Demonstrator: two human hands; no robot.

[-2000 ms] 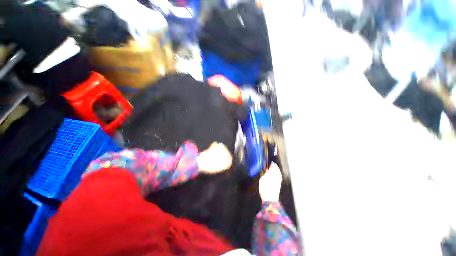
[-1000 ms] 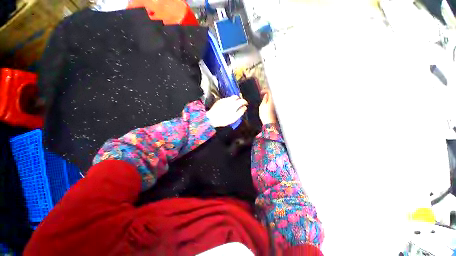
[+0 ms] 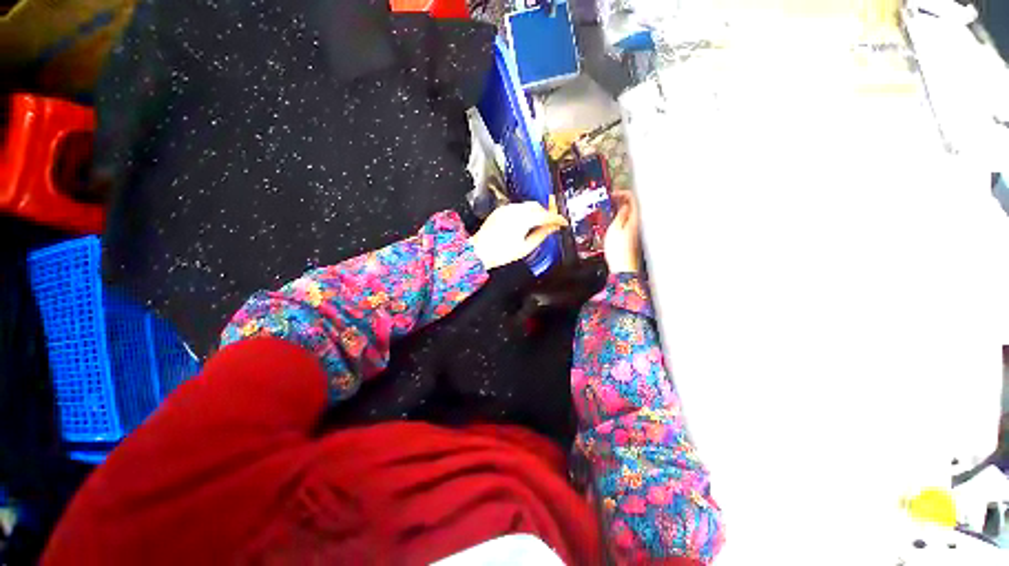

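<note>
A phone with a lit screen and a dark reddish edge is low beside the white table's edge. My right hand is shut on its right side. My left hand is at its left edge, fingers bent and fingertips close to the screen; whether they grip it I cannot tell. A large black garment with white specks spreads to the left of my hands, and black speckled cloth also lies on my lap under my forearms.
The white table fills the right side, overexposed. A blue crate and a red stool stand at the left. A blue plastic edge runs beside the phone. A blue square thing is at the top. A yellow item is at lower right.
My left hand has moved to the right, up to the phone beside my right hand. The phone's screen, dark a second ago, is now lit. The view has shifted and become sharper.
</note>
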